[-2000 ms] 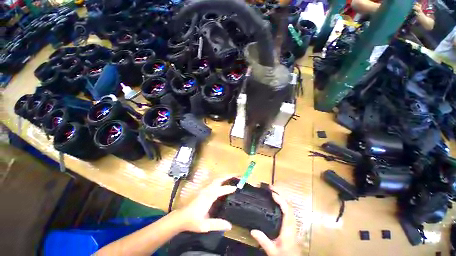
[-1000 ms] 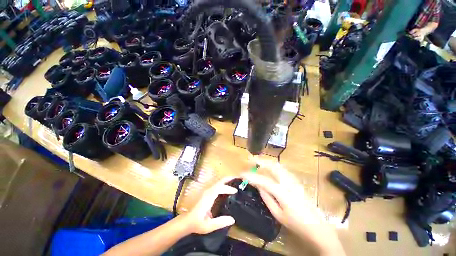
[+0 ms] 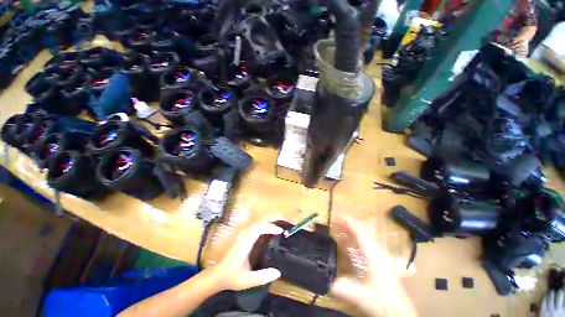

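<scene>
A black housing (image 3: 300, 259) lies near the bench's front edge with its recessed side up. A thin green circuit strip (image 3: 302, 225) stands out from its far left edge. My left hand (image 3: 243, 259) grips the housing's left side, thumb on the near side. My right hand (image 3: 365, 272) is blurred at the housing's right side; its fingers are apart, and whether it touches the housing is hard to tell. The black screwdriver (image 3: 337, 124) hangs just beyond, over the pale metal feeder (image 3: 291, 162).
Housings with red-blue patterns (image 3: 124, 166) stand in rows at left. A grey-black box (image 3: 215, 199) with a cable lies left of the feeder. Shiny drums (image 3: 474, 215) and black parts pile at right beside a green upright (image 3: 437, 74). A blue bin (image 3: 118, 294) is below left. A person's arm (image 3: 525, 34) shows at far right.
My right hand has moved off the green strip to the housing's right side. The screwdriver has swung and tilts more. My left hand stays on the housing.
</scene>
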